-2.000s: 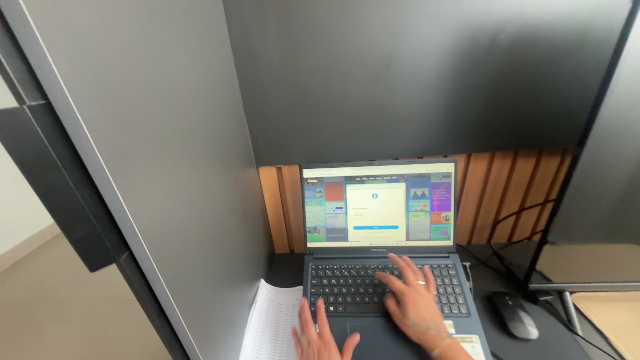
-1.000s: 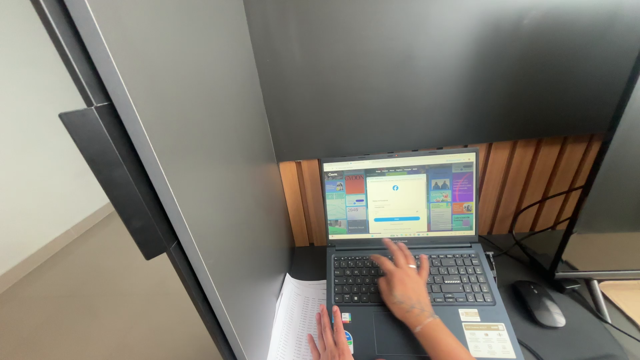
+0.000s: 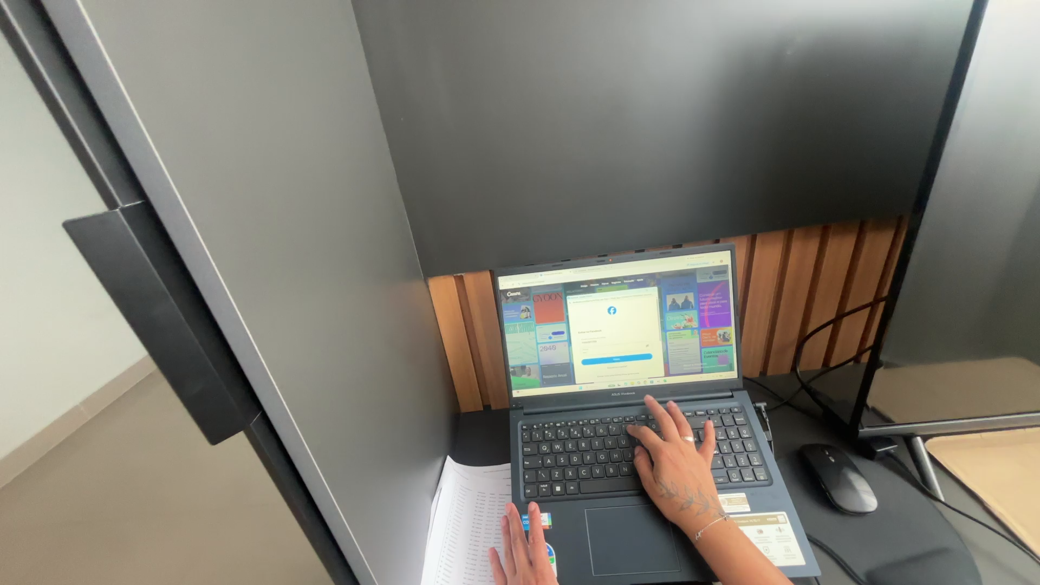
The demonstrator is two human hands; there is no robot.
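An ASUS laptop (image 3: 642, 487) stands unfolded on the dark desk, its screen (image 3: 617, 325) showing a login window over a colourful web page. My right hand (image 3: 676, 467), with a ring and a thin bracelet, is over the right half of the keyboard (image 3: 581, 451), fingers spread and fingertips at the upper keys. My left hand (image 3: 524, 552) lies at the left palm rest, partly cut off by the bottom edge, with its fingers near the stickers. It holds nothing. Printed sheets of paper (image 3: 467, 520) lie beside and partly under the laptop's left side.
A black wireless mouse (image 3: 838, 478) rests right of the laptop. Behind it are black cables (image 3: 841, 321) and a large monitor (image 3: 959, 325) on a metal leg. A grey panel (image 3: 268, 244) rises close on the left, a dark cabinet front (image 3: 650, 122) above, and wooden slats (image 3: 768, 301) behind.
My left hand has moved from the keyboard's lower left edge down to the palm rest. My right hand stays over the keyboard, its fingers shifting among the keys. The view has shifted somewhat.
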